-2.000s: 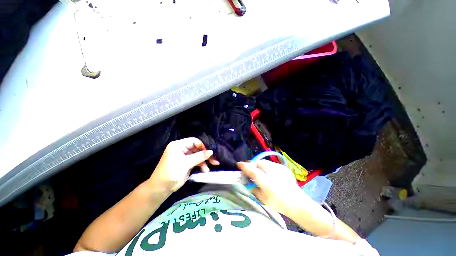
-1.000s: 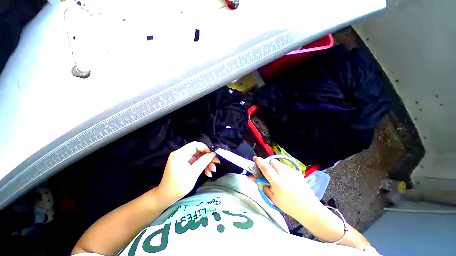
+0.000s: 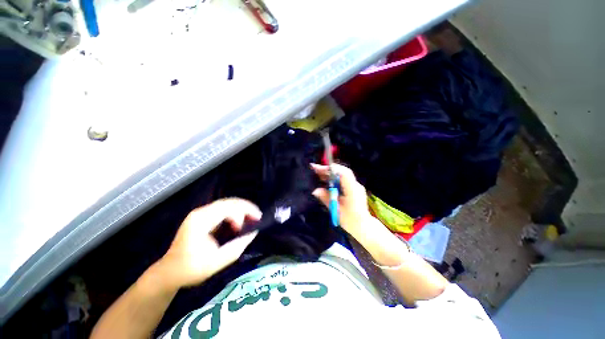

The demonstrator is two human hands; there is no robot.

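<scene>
A black garment (image 3: 285, 165) lies over my lap below the table edge, with a small white mark on it near my left hand. My left hand (image 3: 215, 235) holds a fold of the garment between thumb and fingers, a little blurred. My right hand (image 3: 348, 198) holds scissors (image 3: 334, 192) with blue handles; the blades point up and away from me, apart from my left hand. Whether the blades touch the cloth cannot be told.
The white table (image 3: 133, 99) with a ruler edge holds a red-and-metal tool (image 3: 262, 16), a blue tool (image 3: 89, 17), grey metal parts (image 3: 56, 23) and dark scraps. A dark garment pile (image 3: 431, 139) and a red bin (image 3: 408, 54) are beyond my right hand.
The scissors have swung from pointing at my left fingertips to pointing away, and my right hand has moved up. My left hand has moved left and nearer. The view has shifted, showing more table.
</scene>
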